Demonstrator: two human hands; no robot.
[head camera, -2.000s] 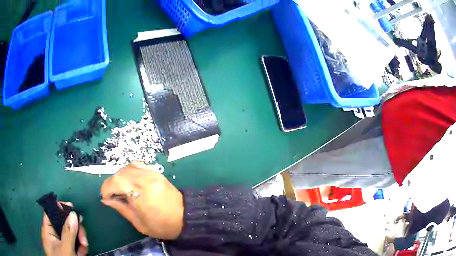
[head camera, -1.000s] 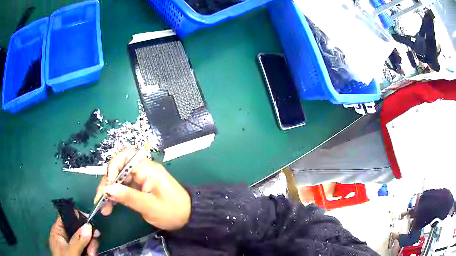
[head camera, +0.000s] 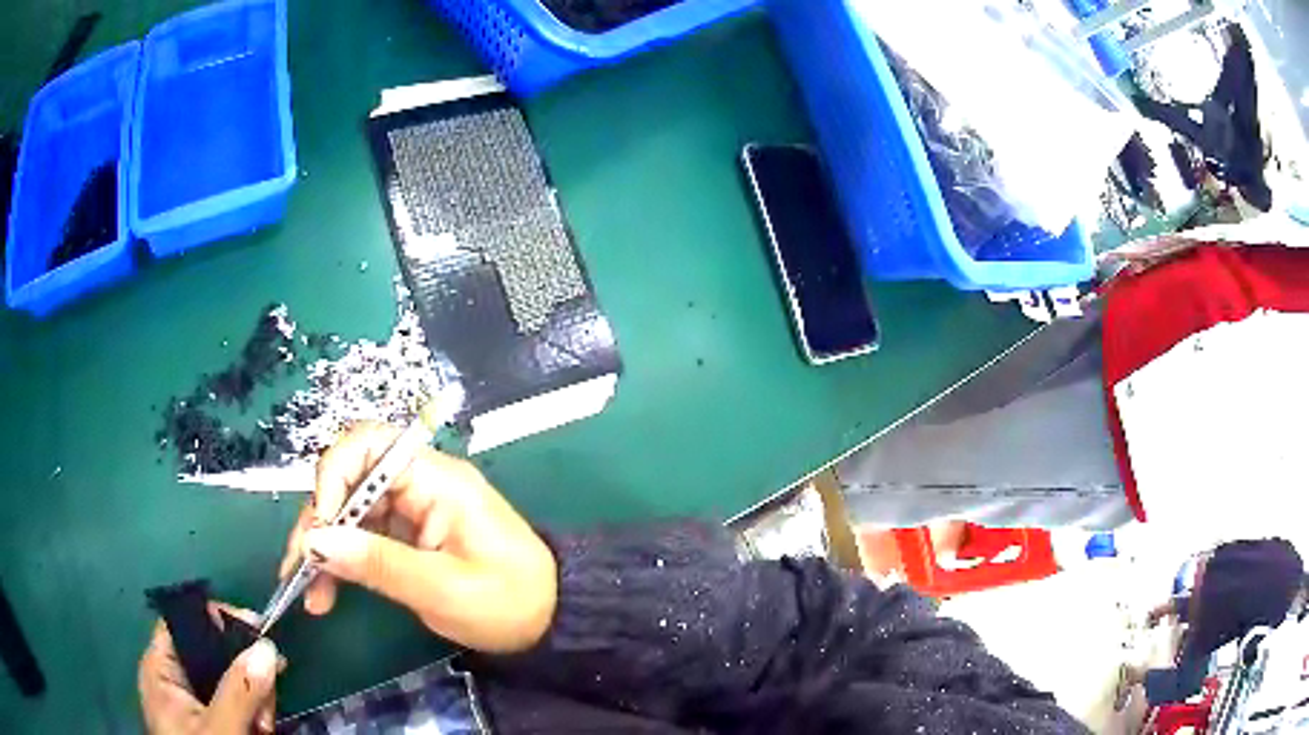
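Note:
My left hand (head camera: 213, 692) is at the lower left, partly cut off by the bottom edge. It holds a black workpiece (head camera: 194, 632) with a wider notched end pointing up. My right hand (head camera: 424, 546) holds silver tweezers (head camera: 359, 503) with holes along the arms. The tweezer tips touch or nearly touch the workpiece beside my left thumb; whether they grip a piece cannot be told. A heap of black and white loose bits (head camera: 345, 398) lies above my right hand. A black sheet (head camera: 503, 230) with rows of tiny grey-silver pieces lies beside the heap.
Two small blue bins (head camera: 216, 216) stand at the upper left. Two blue baskets (head camera: 919, 216) stand at the top, the right one with clear plastic bags (head camera: 1005, 129). A smartphone (head camera: 813, 259) lies beside it. A white strip (head camera: 244, 478) edges the heap. Red cloth (head camera: 1148, 345) shows at right.
Two seconds ago my right hand was a closed fist over the heap's lower edge; it has turned, showing the tweezers, with their tips at the workpiece. My left hand has moved slightly right.

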